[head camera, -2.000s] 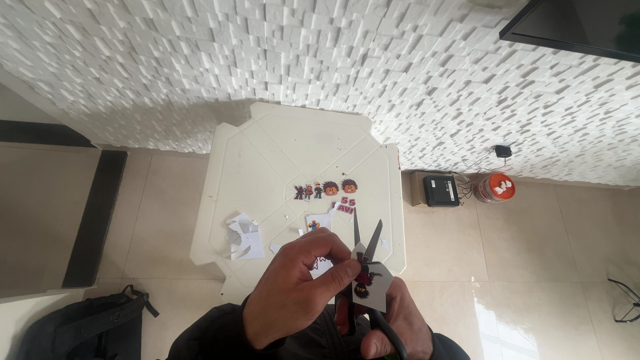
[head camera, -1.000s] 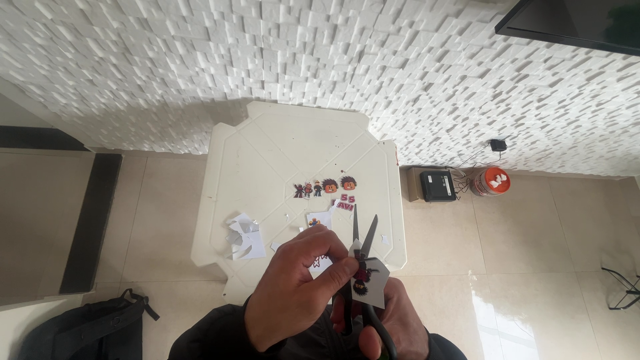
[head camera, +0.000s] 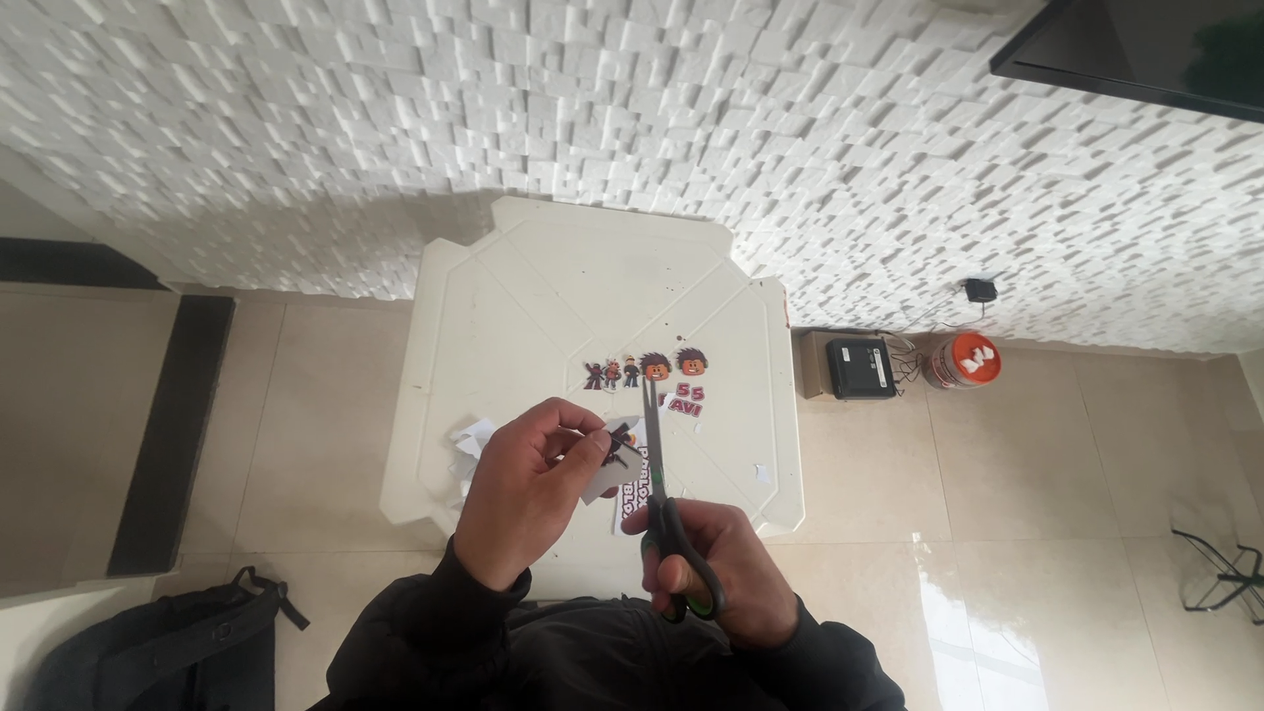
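Note:
My left hand (head camera: 538, 489) pinches a partly trimmed paper cutout (head camera: 609, 474) with a dark printed figure, between thumb and fingers. Just right of it, my right hand (head camera: 726, 568) grips the black and green handles of a pair of scissors (head camera: 656, 464); the blades point away from me and look nearly closed. Beneath lies a white plastic table (head camera: 533, 296). Beyond the hands, small figure cutouts (head camera: 612, 373) and two cartoon head cutouts (head camera: 691, 361) lie in a row, with printed number and letter cutouts (head camera: 683, 400) nearer me. A strip with printed lettering (head camera: 632, 504) is partly hidden by my hands.
White paper scraps (head camera: 474, 436) lie at the table's left, and a small scrap (head camera: 761, 473) at its right. A textured white wall borders the far edge. On the floor are a black box-shaped device (head camera: 861, 368), a red-lidded tub (head camera: 968, 359) and a dark backpack (head camera: 163, 642).
My hands have moved apart. The paper piece, earlier across the scissors, is now left of them in my left hand. The scissor blades, spread before, are nearly together.

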